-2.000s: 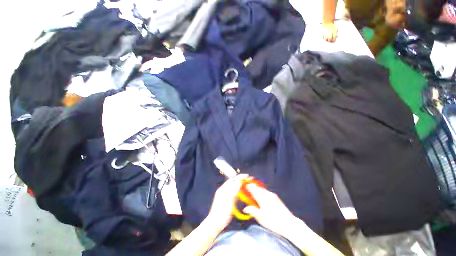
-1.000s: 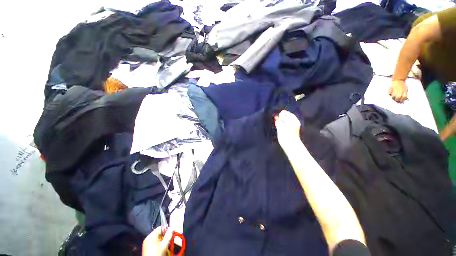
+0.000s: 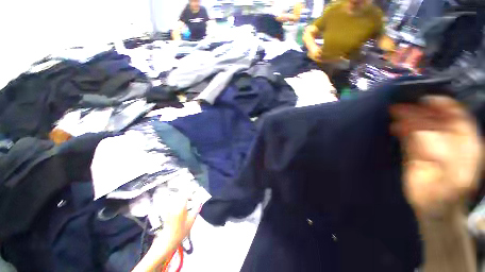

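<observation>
My right hand (image 3: 441, 151) is large and blurred at the right, raised and closed on the collar end of a navy blazer (image 3: 329, 175). The blazer hangs down from it, with small gold buttons on its front. One sleeve reaches left over the white table (image 3: 220, 247). My left hand (image 3: 178, 220) is at the lower centre-left, beside the pale sheet and clear plastic. The orange-red handle loops of the scissors (image 3: 175, 259) show under it; the blades cannot be made out.
A pile of black and navy clothes (image 3: 48, 175) lies left. A white sheet (image 3: 130, 162) lies left of centre, a loose hanger (image 3: 109, 213) below it. Grey and navy jackets (image 3: 212, 69) are heaped behind. A person in an olive top (image 3: 348, 32) and one in black (image 3: 195, 21) stand beyond.
My right hand has lifted the navy blazer off the table and moved right and nearer the camera. My left hand has moved up beside the white sheet. The view has turned upward and right.
</observation>
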